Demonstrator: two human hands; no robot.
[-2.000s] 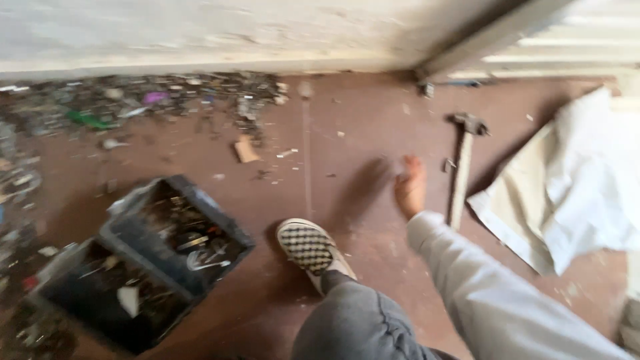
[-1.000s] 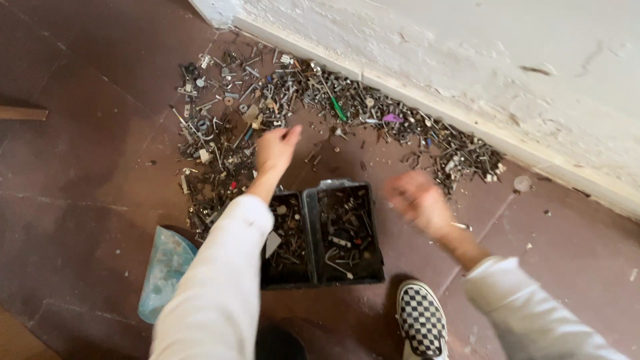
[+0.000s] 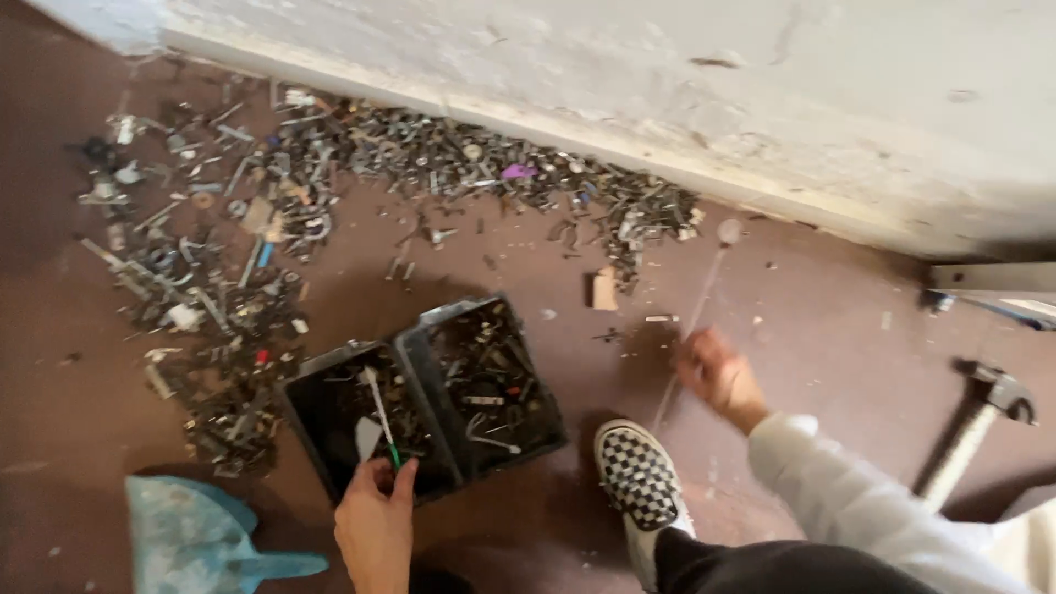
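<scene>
My left hand (image 3: 377, 516) pinches the green end of a thin, pale-shafted tool (image 3: 382, 412) over the left compartment of a black two-part plastic box (image 3: 429, 412). Screws, hooks and other small hardware lie in both compartments, with a flat whitish piece beside the tool. To the right of the box, my right hand (image 3: 716, 371) hovers above the floor, fingers curled and blurred; whether it holds anything is unclear. A large spread of screws, nails and small fittings (image 3: 462, 153) lies along the wall and curves down to the left of the box.
A blue dustpan (image 3: 194, 536) lies at lower left. My checkered shoe (image 3: 637, 474) stands right of the box. A hammer (image 3: 986, 412) lies at far right, below a pale bar (image 3: 990, 276). A tan scrap (image 3: 605, 289) sits near the heap, and a white wall (image 3: 701, 107) runs behind it.
My left hand has moved from the pile to the box and now grips the green-ended tool, which lay in the pile one second ago. The view has turned.
</scene>
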